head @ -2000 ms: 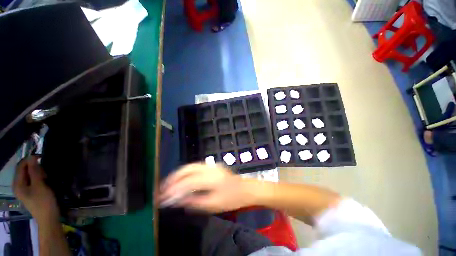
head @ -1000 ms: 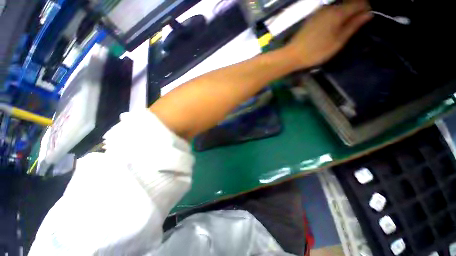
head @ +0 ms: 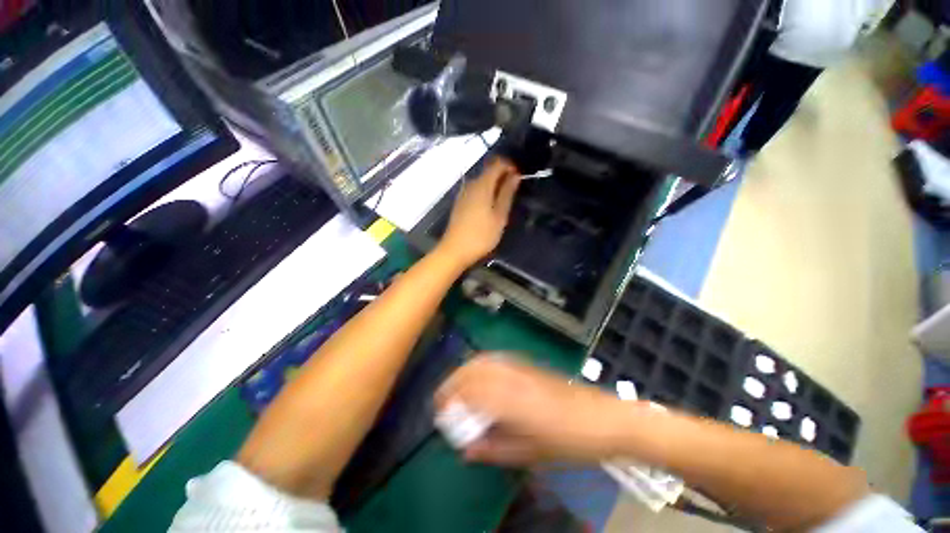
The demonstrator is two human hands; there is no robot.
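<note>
The dark shielding box stands on the green mat with its thick lid raised. My left hand reaches over the box's left rim, its fingers closed at the end of a short white cable that shows over the black interior. My right hand, blurred, is in front of the box, above the mat. Its fingers are closed on a small white unit, partly hidden by them. No unit can be made out inside the box.
Black compartment trays with several white units lie beside the bench at right. A keyboard, monitor and bench tester are at left. The patterned mouse mat is partly behind my left forearm. A person stands at upper right.
The view has swung from the trays to the bench. My right hand with the white unit has come from beside the trays to in front of the box. My left hand remains at the box.
</note>
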